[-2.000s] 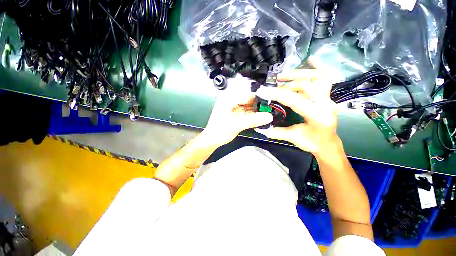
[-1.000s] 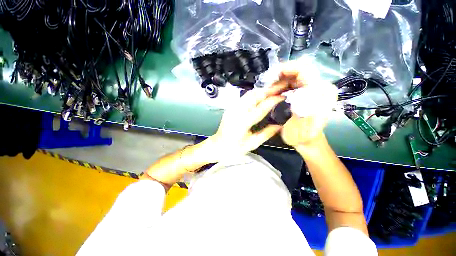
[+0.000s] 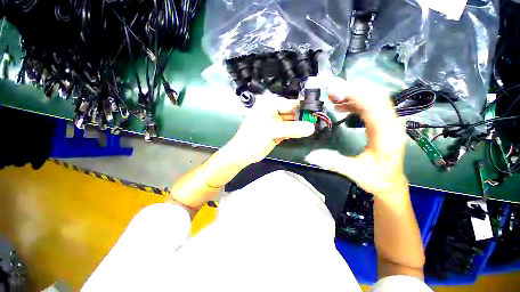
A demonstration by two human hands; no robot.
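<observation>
My left hand (image 3: 259,134) holds a black housing (image 3: 311,102) upright between thumb and fingers, above the bench's near edge. A green circuit board (image 3: 308,117) shows in the housing's lower part, with thin red, black and white lead wires (image 3: 324,120) curving out on its right. My right hand (image 3: 370,142) is to the right of the housing, thumb and fingers spread apart. A black cable passes behind its fingers; I cannot tell whether they touch it.
Black corded units with silver tips (image 3: 102,102) lie at left. Black housing parts (image 3: 273,69) lie by a clear plastic bag (image 3: 256,28). A coiled cable (image 3: 415,101) and wired green boards (image 3: 426,147) lie at right. Blue bins (image 3: 425,214) stand under the bench (image 3: 199,128).
My hands were together around the dark housing; now my right hand has moved away to the right and opened. The green board and wires show again in my left hand.
</observation>
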